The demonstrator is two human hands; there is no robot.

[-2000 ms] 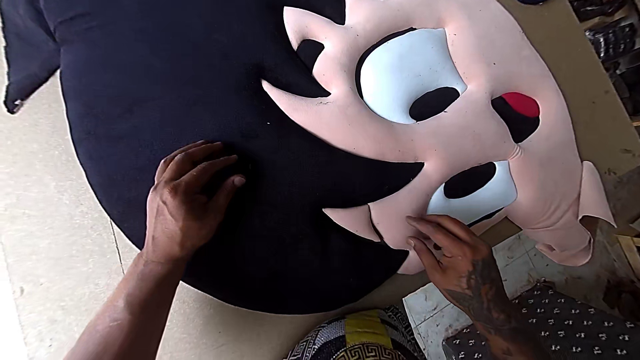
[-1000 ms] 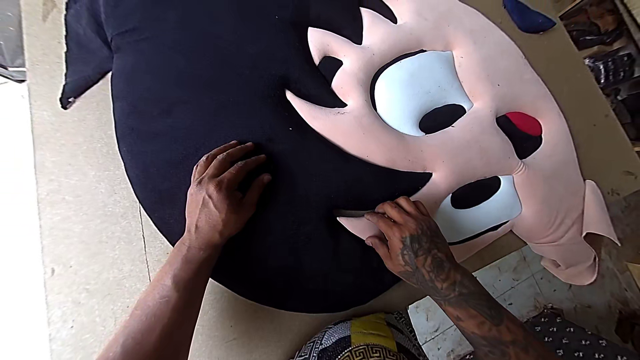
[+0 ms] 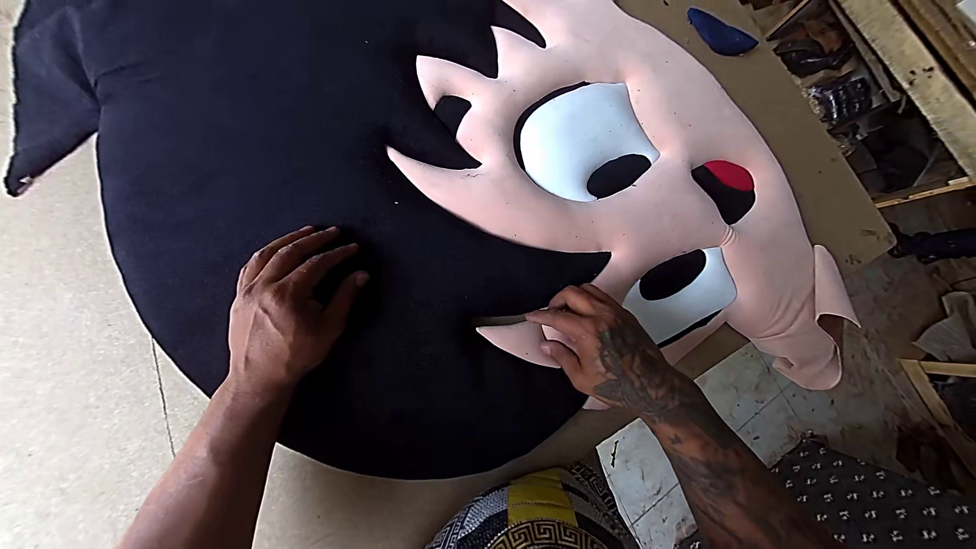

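Note:
A large padded cartoon face of pink material [image 3: 671, 206] and black fabric [image 3: 252, 137] lies sideways on a tan board. It has white eye pieces [image 3: 579, 137] with black pupils and a red and black mouth. My left hand [image 3: 286, 305] rests on the black fabric, its fingers slightly spread. My right hand [image 3: 583, 332] pinches the edge of a pointed pink piece [image 3: 511, 341] beside the lower eye, where a narrow gap shows between pink and black. Part of that piece is hidden under the fingers.
A blue scrap [image 3: 722, 32] lies at the board's [image 3: 846, 221] upper right. Wooden shelving [image 3: 915, 84] with dark items stands beyond it. Patterned cloth [image 3: 541, 511] shows at the bottom, and patterned dark fabric [image 3: 862, 488] at the lower right, beside floor tiles.
My right hand has moved from the pink area beside the lower eye onto the pointed pink piece, where it now pinches the edge. My left hand still rests on the black fabric.

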